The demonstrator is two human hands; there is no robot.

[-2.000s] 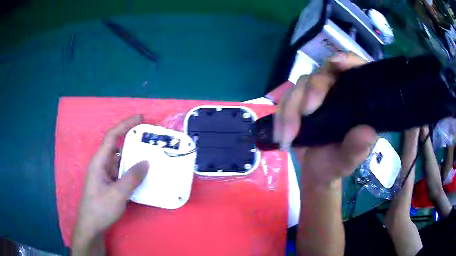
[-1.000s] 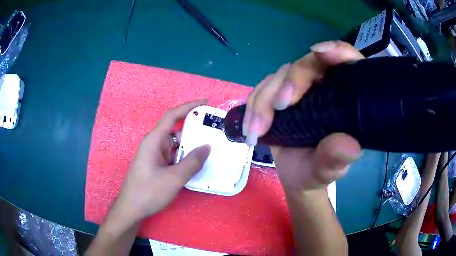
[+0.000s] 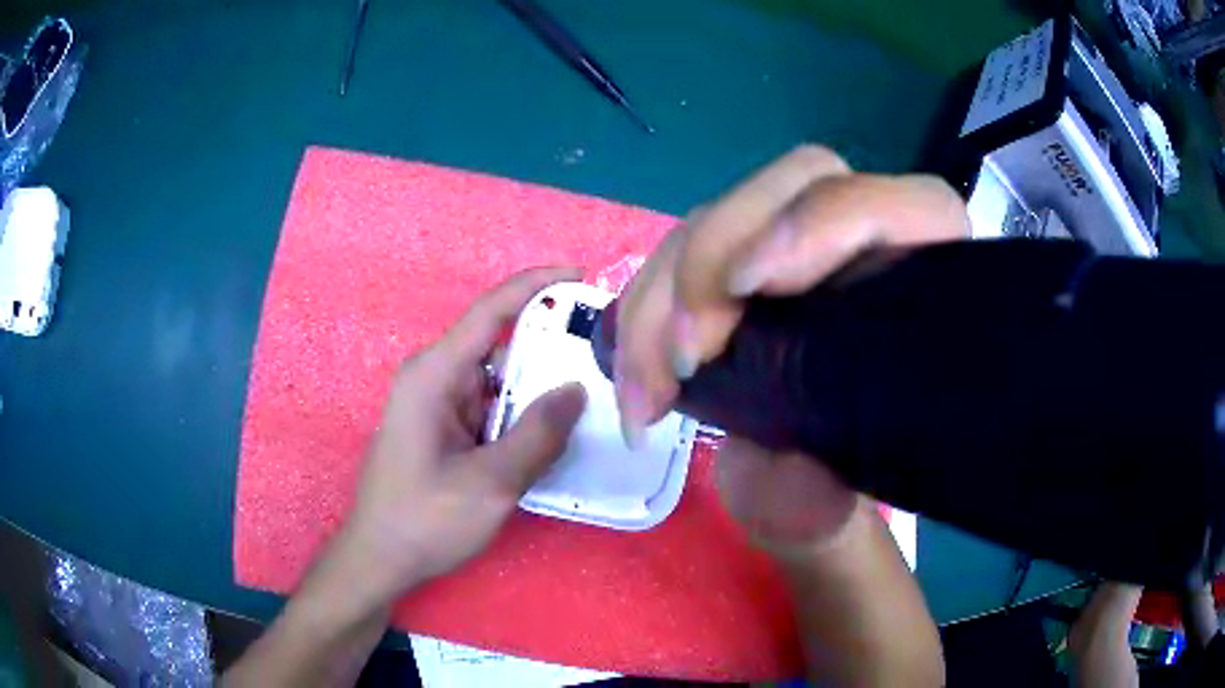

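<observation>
A white rear housing (image 3: 611,470) is held over the foam mat (image 3: 349,296). My left hand (image 3: 450,437) grips its left side, with the thumb on its face. Part of a dark cutout shows near its top edge. My right hand (image 3: 752,296) is closed round the thick black electric screwdriver (image 3: 994,376), which looms large and blurred. The tool's front end is at the housing's upper part, by the cutout; the tip is hidden by the fingers. The front panel assembly is mostly hidden behind the housing and right hand.
Black tweezers (image 3: 578,61) and a thin rod (image 3: 355,47) lie beyond the mat. The screw feeder (image 3: 1075,148) stands at upper right. A white housing (image 3: 30,262) and a bagged part (image 3: 34,81) lie at left. A record sheet (image 3: 497,667) shows under the mat. Another person's arm (image 3: 1104,638) is at lower right.
Since two seconds ago, the housing has moved off its place left of the front panel to over it, and the screwdriver has come to the housing. In the last second the screwdriver's rear has swung lower.
</observation>
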